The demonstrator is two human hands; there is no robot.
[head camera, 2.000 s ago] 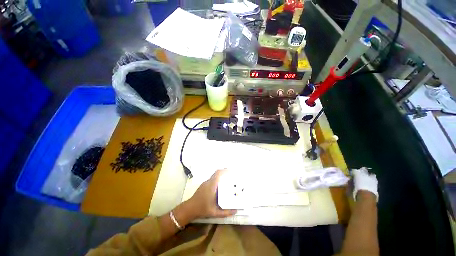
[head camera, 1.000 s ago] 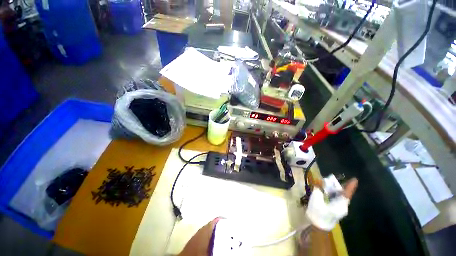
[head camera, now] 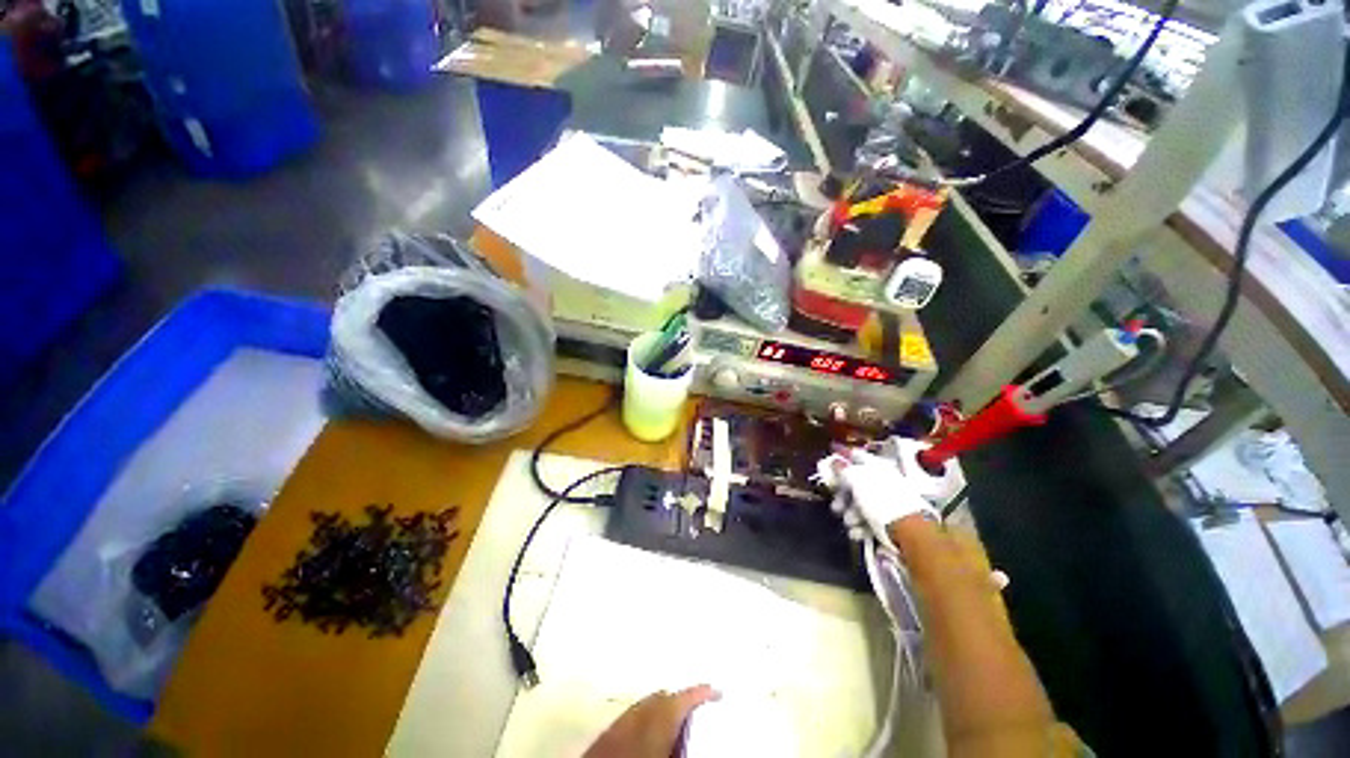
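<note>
The white power strip (head camera: 721,729) is cut off by the bottom edge, with my bare left hand (head camera: 652,724) closed on its left side. My gloved right hand (head camera: 877,489) is at the right end of the black test fixture (head camera: 740,521), beside the white outlet cube (head camera: 936,477). The white cord (head camera: 897,622) runs down from my right hand along my forearm. The plug is hidden by the glove. A black USB test lead (head camera: 523,652) lies on the left of the mat.
Small black parts (head camera: 366,570) lie on the orange board left of the mat. Behind are a bag of black parts (head camera: 518,348), a pen cup (head camera: 655,397) and a power meter (head camera: 740,373). A red-handled tester (head camera: 985,427) leans at right, beside the conveyor. A blue bin (head camera: 59,652) is at left.
My right hand has moved from the right bench edge up and inward to the fixture's right end, bringing the white cord. My left hand and the strip have shifted to the bottom edge as the view tilted.
</note>
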